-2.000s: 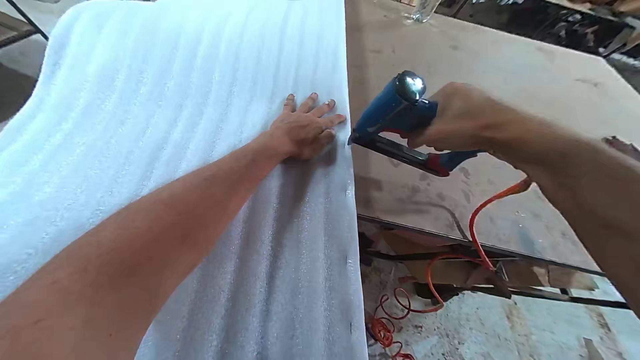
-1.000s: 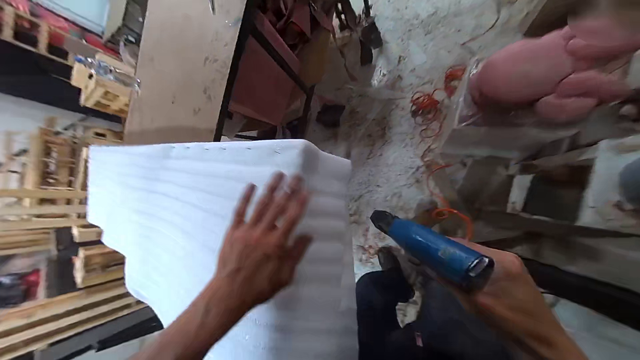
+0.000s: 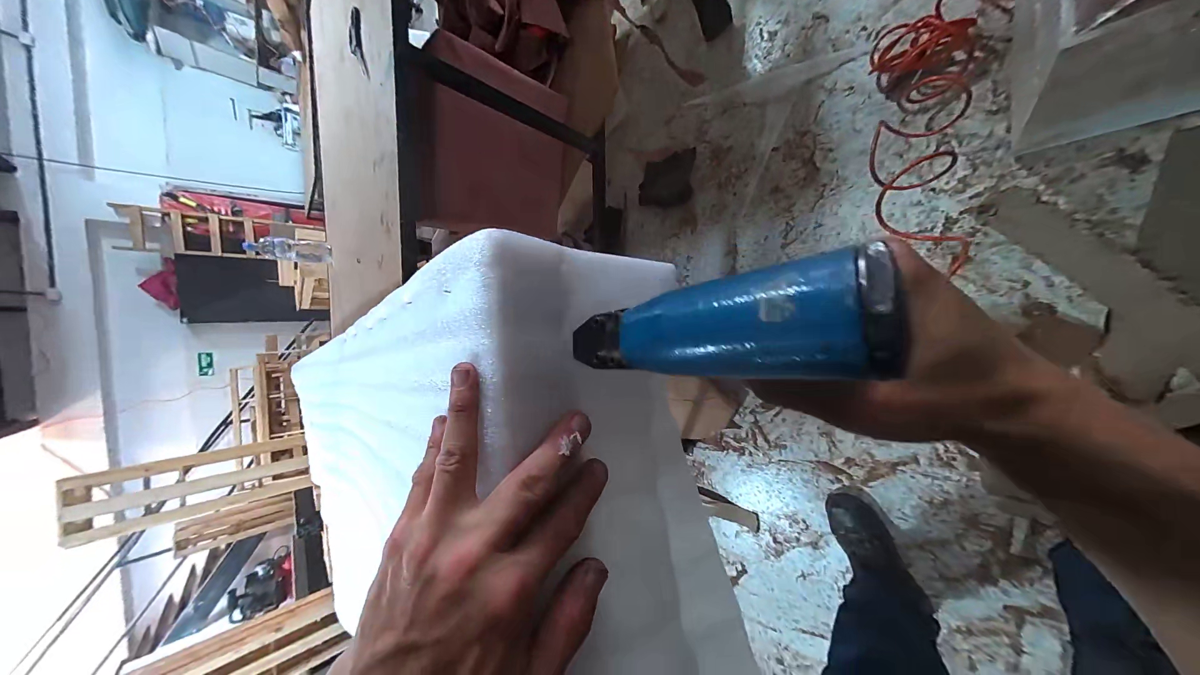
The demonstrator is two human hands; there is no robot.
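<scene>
A sheet of white foam (image 3: 403, 347) wraps over an edge and hangs down its side, with several staples along its far margin. My left hand (image 3: 487, 534) lies spread on the foam at the fold, one finger on the top face and others on the side face, holding nothing. My right hand (image 3: 937, 356) grips a blue pneumatic staple gun (image 3: 750, 314). The gun's black nose points left at the side face of the foam, near the corner; whether it touches is not plain. The gun's body hides part of my right hand's fingers.
A wooden board (image 3: 361, 169) on a black metal frame (image 3: 497, 94) stands beyond the foam, with a plastic bottle (image 3: 291, 249) near it. A coiled orange air hose (image 3: 923, 141) lies on the littered floor. Wooden pallets (image 3: 187, 487) stand at the left. My shoe (image 3: 858, 525) is below.
The staple gun has moved from clear of the foam to close by its side face. My left hand has shifted onto the fold. The view has turned strongly since the earliest frame.
</scene>
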